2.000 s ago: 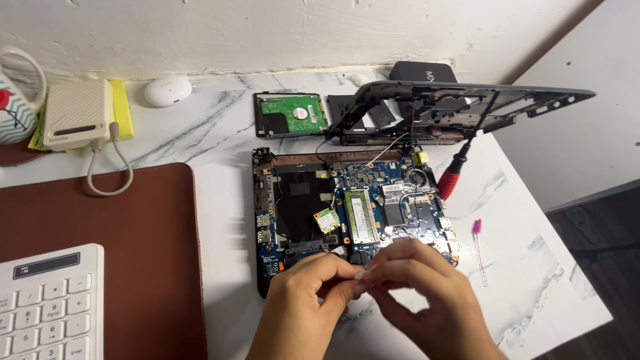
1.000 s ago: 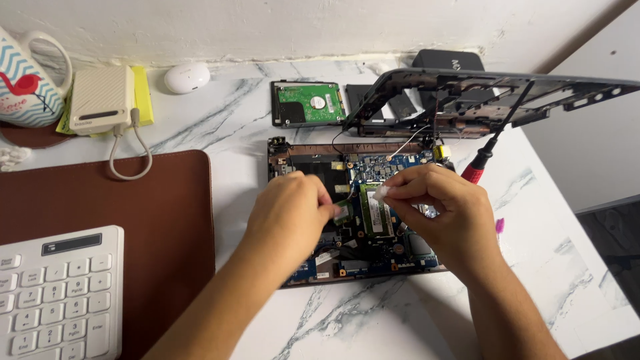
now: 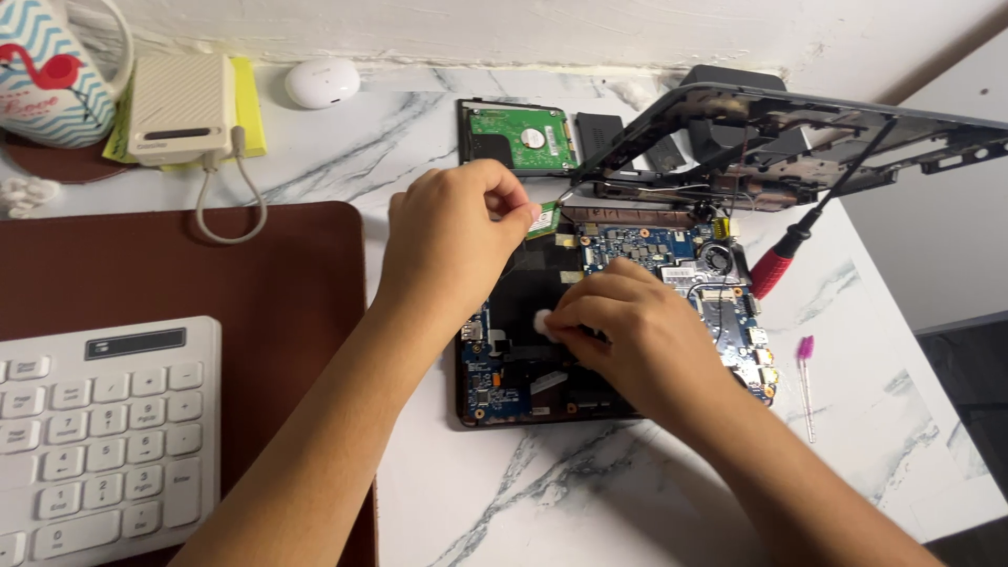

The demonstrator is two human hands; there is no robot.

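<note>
An opened laptop base (image 3: 520, 419) lies on the marble-patterned surface, its blue circuit board (image 3: 630, 246) and small fan (image 3: 715, 257) exposed. Between thumb and fingers, my left hand (image 3: 465, 236) holds a small green circuit card (image 3: 543, 222) above the base's upper left part; a thin cable runs by the card. My right hand (image 3: 630, 327) pinches a white cotton piece (image 3: 542, 323) over the black area left of the board. That hand hides the middle of the board.
The raised laptop cover (image 3: 835, 118) leans over the back, with a red-handled screwdriver (image 3: 772, 272) against it. A green hard drive (image 3: 520, 138) lies behind the base, a pink-tipped brush (image 3: 805, 378) to its right. At left are a white calculator keyboard (image 3: 118, 425), brown mat (image 3: 299, 260), power bank (image 3: 179, 102) and mug (image 3: 51, 75).
My left hand has moved up and back, lifting the green card from over the base. My right hand has moved left with the white piece, from beside the memory module to the black area.
</note>
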